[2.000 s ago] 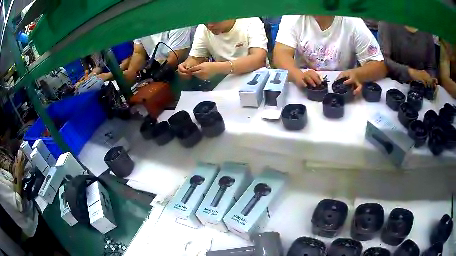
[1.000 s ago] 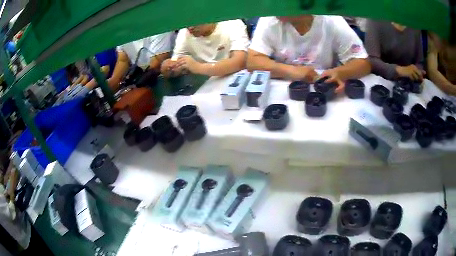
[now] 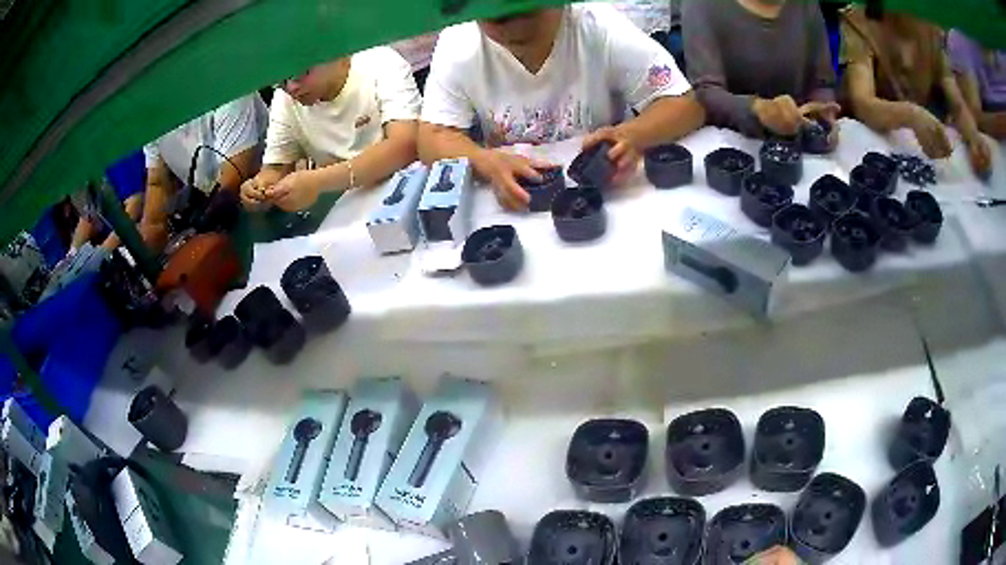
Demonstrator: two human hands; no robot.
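Observation:
Dark open housings with raised round centres stand in two rough rows at the lower right, such as a back-row housing (image 3: 705, 450) and a front-row housing (image 3: 662, 535). Two more housings (image 3: 907, 502) stand at the right, the nearer with a white fleck on its rim. A few fingertips, by their place my right hand (image 3: 778, 556), show at the bottom edge over the front of a housing (image 3: 748, 532). The rest of this hand is cut off, so its grip is hidden. My left hand is out of the picture.
Three teal boxes (image 3: 436, 452) lie left of the housings, with a grey device (image 3: 483, 539) beside them at the bottom edge. Across the table, people handle housings (image 3: 592, 166). Another box (image 3: 725, 263) and more housings stand there. A green beam (image 3: 221, 66) crosses the top.
The view has swung right, so the table and boxes sit further left in the picture. Fingertips have come in at the bottom edge. A person opposite now holds one housing tilted.

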